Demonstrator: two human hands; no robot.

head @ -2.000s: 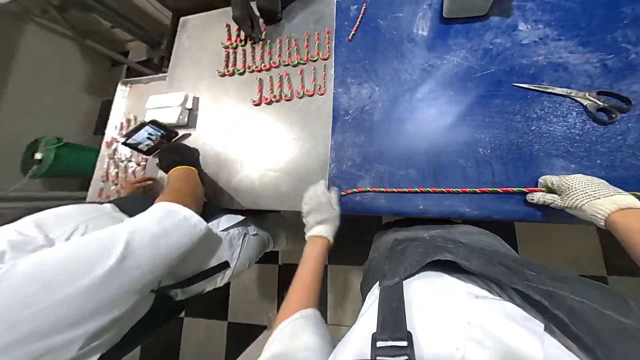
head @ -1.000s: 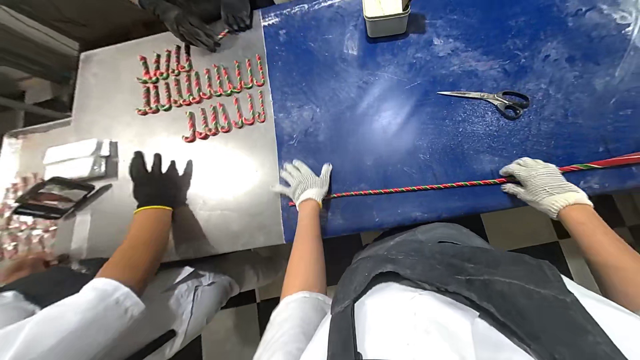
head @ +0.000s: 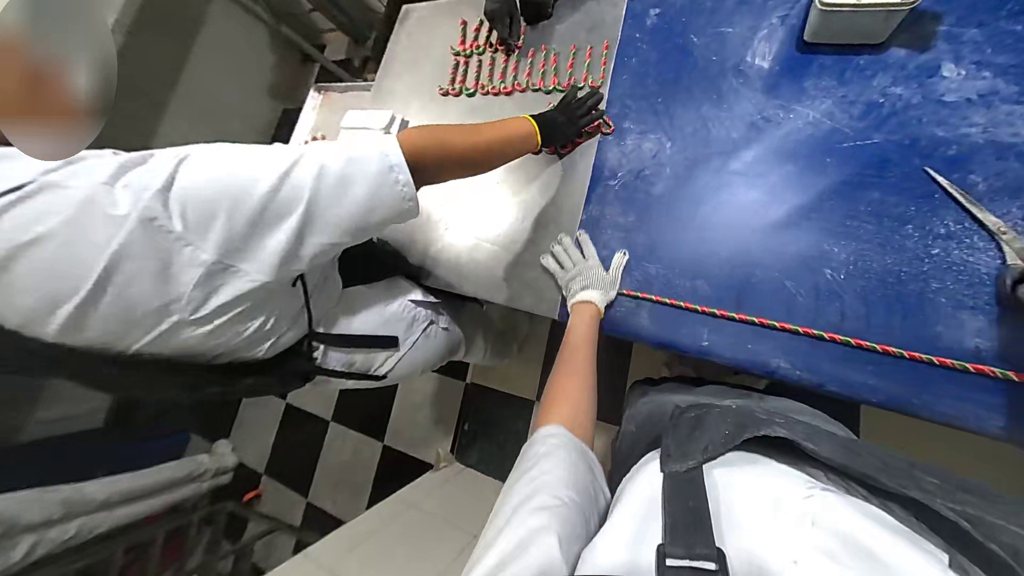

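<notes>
A long red, green and white twisted candy rope (head: 824,334) lies along the front edge of the blue work surface (head: 720,216). My left hand (head: 584,272), in a white knit glove, rests flat with spread fingers over the rope's left end, where blue surface and metal table meet. What is under the palm is hidden. The rope runs out of the right side of the view, and my right hand is out of frame. Steel scissors (head: 980,216) lie at the right, partly cut off.
On the metal table (head: 520,200) lie rows of small candy canes (head: 512,74). A co-worker's black-gloved hand (head: 570,120) reaches over the lower row; other black-gloved hands (head: 504,20) are at the far edge. A metal container (head: 858,22) stands at the back.
The view has swung left, and my right hand has left it. The co-worker's black-gloved hand has moved from the bare metal up to the lower row of canes.
</notes>
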